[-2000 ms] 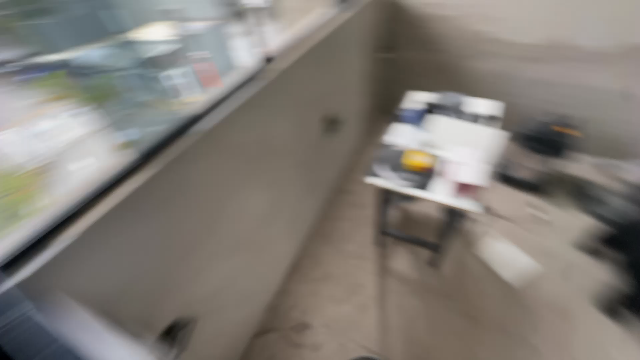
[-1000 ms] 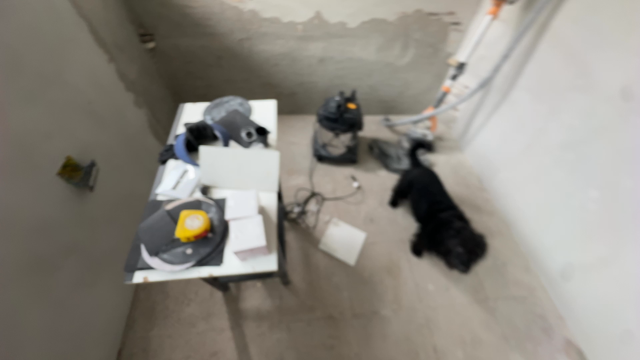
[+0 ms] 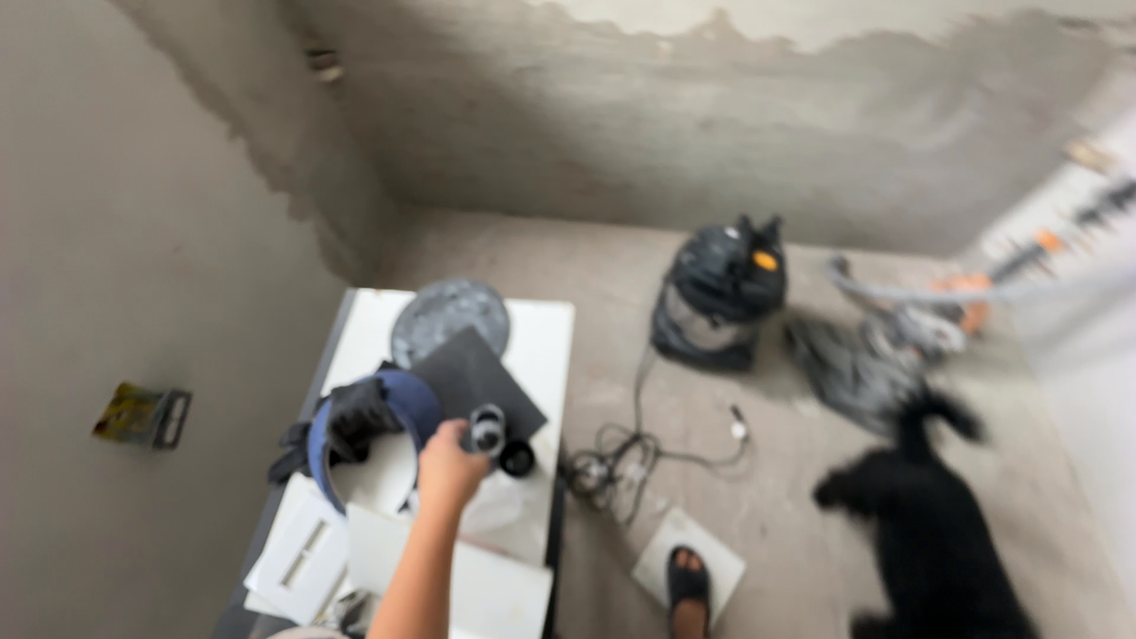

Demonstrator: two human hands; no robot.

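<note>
My left hand [image 3: 453,466] reaches over the white table [image 3: 541,355], its fingers closed around a small grey piece with a round end [image 3: 487,429]; blur hides its exact kind. A black round piece [image 3: 516,458] lies just right of it. Beyond the hand, a dark square sheet [image 3: 475,382] partly overlaps a grey round disc [image 3: 451,321]. Left of the hand lie a blue band-like ring [image 3: 413,399] and black gloves [image 3: 359,415]. Nearer are a white plate with a slot [image 3: 306,555] and white panels [image 3: 501,590]. My right hand is out of view.
A black canister vacuum [image 3: 723,293] stands by the back wall, its cable [image 3: 635,453] coiled on the floor. A black dog [image 3: 932,541] is at the right, near a grey bag [image 3: 852,368]. My sandaled foot [image 3: 688,577] is over a pale square tile [image 3: 657,555]. A box [image 3: 142,415] protrudes from the left wall.
My left hand has come into view over the table and closed on the grey piece. The view has moved closer to the table. My foot now shows at the pale tile.
</note>
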